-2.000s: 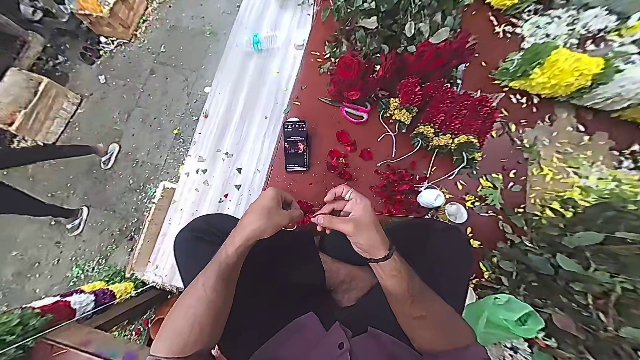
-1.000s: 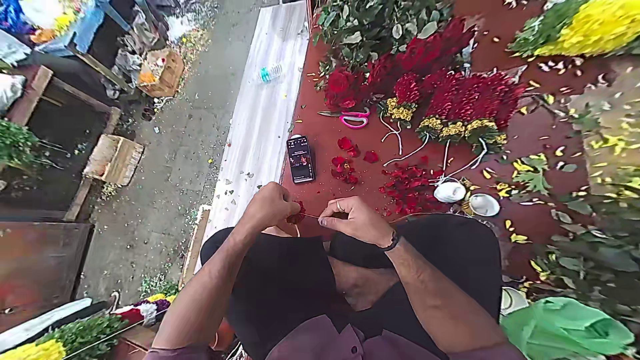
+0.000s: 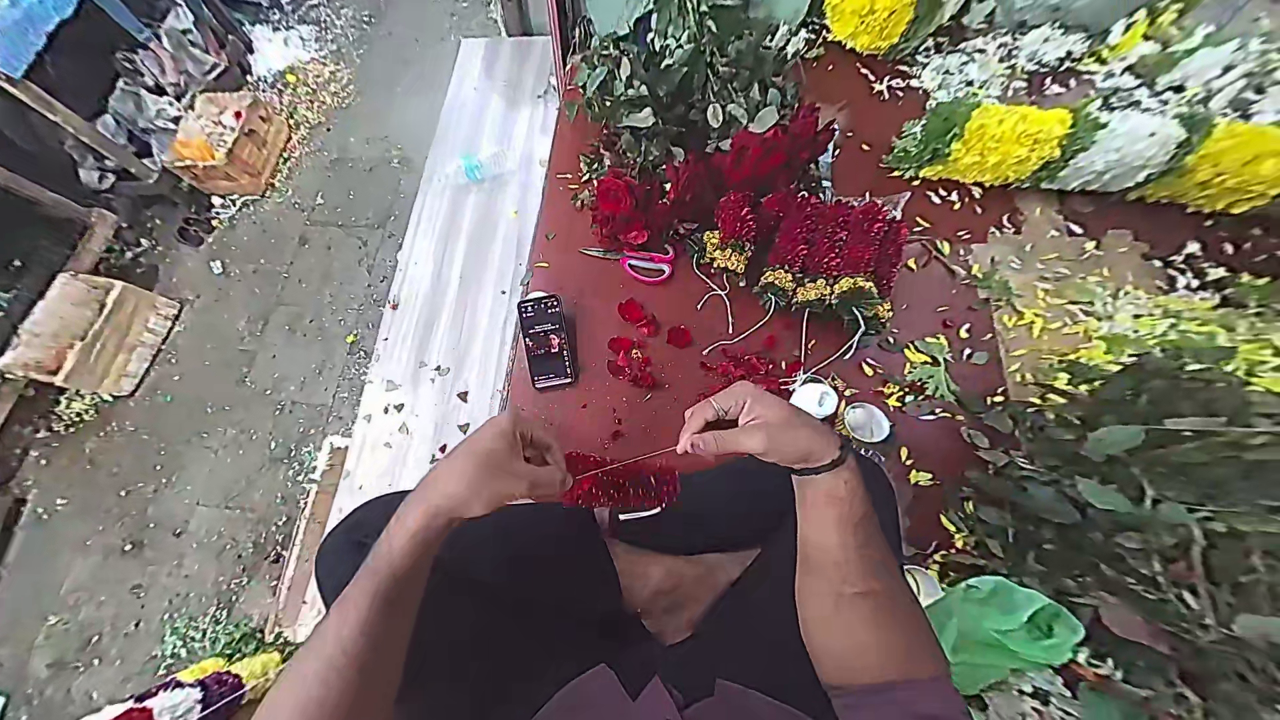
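A thin thread (image 3: 630, 462) runs taut between my two hands. My left hand (image 3: 505, 462) pinches its lower end beside a band of red petals (image 3: 625, 482), which lies at the edge of my lap. My right hand (image 3: 745, 428), with a dark band on the wrist, grips the other end between thumb and fingers. Loose red petals (image 3: 740, 372) lie just beyond my right hand. Farther off are pink-handled scissors (image 3: 648, 264), a smartphone (image 3: 547, 340) with its screen lit, and red petal garlands (image 3: 835, 240) with yellow flower ends and white strings.
Two white spools (image 3: 814, 400) stand right of my right hand. Leafy stems (image 3: 1130, 480) and a green plastic bag (image 3: 1005, 630) lie at the right. Yellow and white garlands (image 3: 1010, 145) are at the back right. A plastic bottle (image 3: 483, 166) rests on the white plank (image 3: 450, 230).
My hands have moved apart, with the thread stretched between them. The band of red petals now shows below it. A person's legs, seen at the left two seconds ago, are out of view.
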